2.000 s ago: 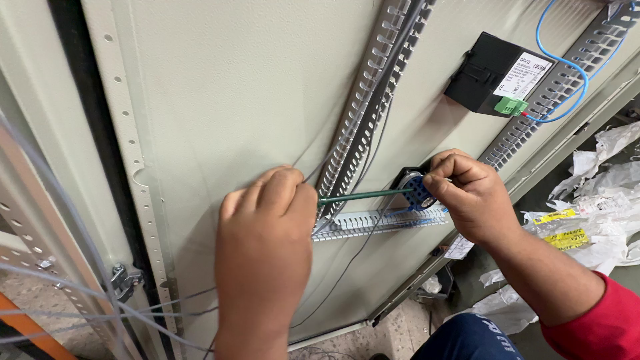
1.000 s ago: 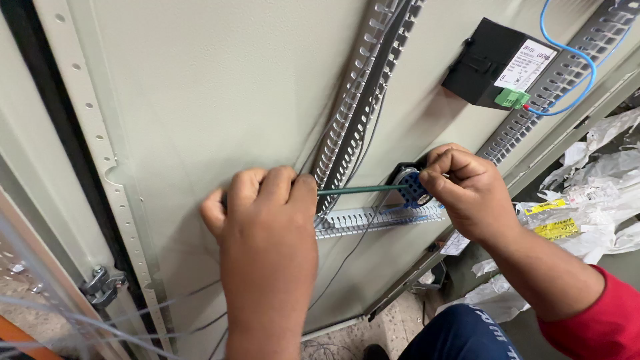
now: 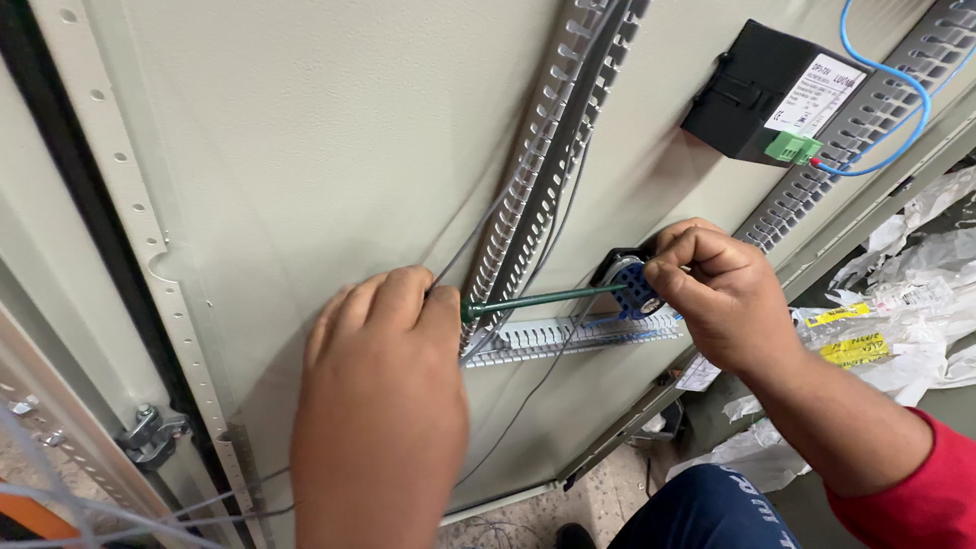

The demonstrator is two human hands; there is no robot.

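My left hand (image 3: 381,366) is closed around the handle of a screwdriver with a green shaft (image 3: 549,298). The tip of the shaft rests at a round blue terminal block (image 3: 637,288) on the beige metal panel. My right hand (image 3: 709,286) pinches at the right edge of this block with thumb and forefinger; whether a wire end is between them cannot be told. Grey wires (image 3: 568,206) run out of the slotted duct (image 3: 537,175) and past my left hand. A short horizontal slotted duct (image 3: 534,335) lies below the screwdriver.
A black module (image 3: 751,91) with a green connector (image 3: 793,147) and a blue wire (image 3: 925,114) sits at upper right beside another slotted duct (image 3: 831,137). Crumpled plastic wrapping (image 3: 915,320) lies at right. A metal latch (image 3: 156,435) and loose wires are at lower left.
Both hands keep nearly the same places at the screwdriver and the blue terminal block. The view has shifted slightly.
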